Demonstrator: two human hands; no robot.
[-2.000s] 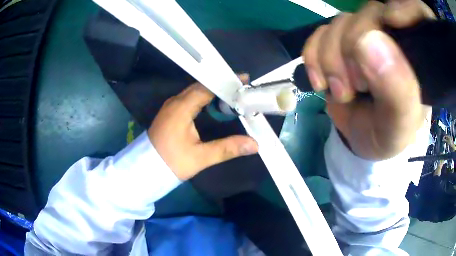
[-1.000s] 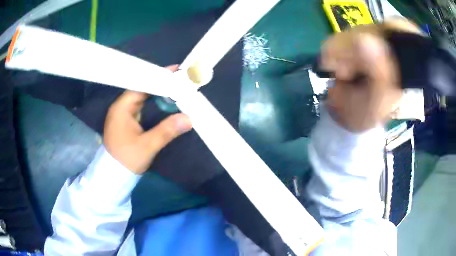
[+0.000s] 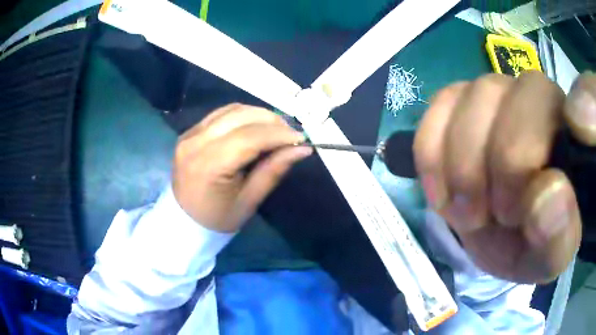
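Observation:
A white three-armed assembly (image 3: pixel 382 216) lies on the black jig (image 3: pixel 294 209), its short hub tube (image 3: pixel 323 98) at the centre where the arms meet. My left hand (image 3: pixel 229 163) is beside the hub, thumb and forefinger pinched at the tip of the screwdriver bit. Whether a screw is between them is too small to tell. My right hand (image 3: pixel 496 170) grips the black electric screwdriver (image 3: pixel 400 154), large and close to the camera. Its thin steel bit points left and crosses in front of the lower arm, just below the hub.
A pile of silver screws (image 3: pixel 402 88) lies right of the hub. A yellow tray (image 3: pixel 513 55) with small dark parts is at the upper right. A black ribbed tray (image 3: pixel 39 144) is at the left, with two white tubes (image 3: pixel 13 255) at its lower edge. Something blue is low left.
The screwdriver has come back left, its bit tip now at my left fingertips. My left fingers have moved from around the hub into a pinch. The assembly appears further right in view.

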